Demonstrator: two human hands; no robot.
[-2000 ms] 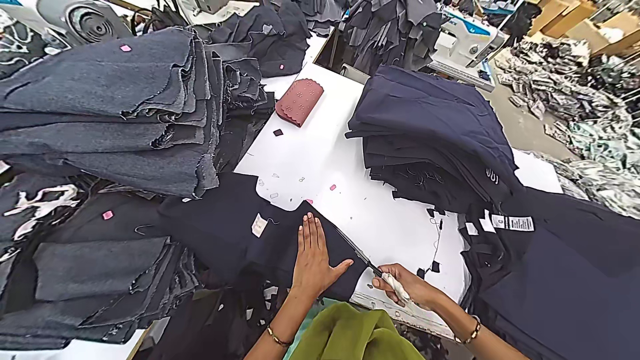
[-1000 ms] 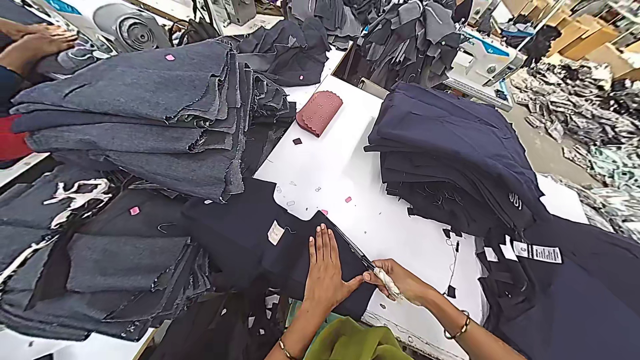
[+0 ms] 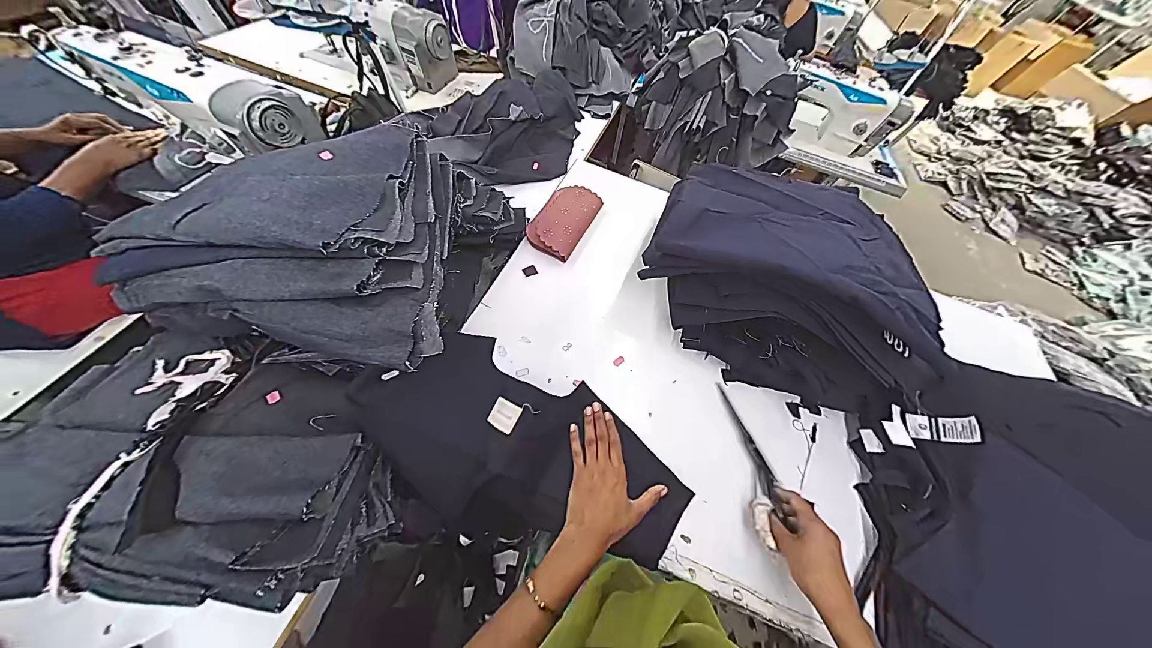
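My left hand (image 3: 601,481) lies palm down, fingers spread, on a dark navy fabric panel (image 3: 450,405) that reaches over the near edge of the white table. A small cream label (image 3: 505,415) rests on that panel, left of my fingertips. In my right hand (image 3: 805,540) is a pair of fabric scissors (image 3: 751,441) with cloth-wrapped handles; the blades look together and point away over the white tabletop (image 3: 702,441), apart from the panel. A dark red scalloped case (image 3: 565,223) sits farther back on the table.
Stacked grey denim-like pieces (image 3: 270,216) rise at the left, folded navy fabric (image 3: 783,261) at the right. More dark cloth (image 3: 1035,522) with white tags hangs near right. Sewing machines (image 3: 261,112) stand behind; a co-worker's hands (image 3: 99,144) are at far left.
My right hand and the scissors have moved right, away from the edge of the navy panel, where the blades were before. My left hand still presses on the panel.
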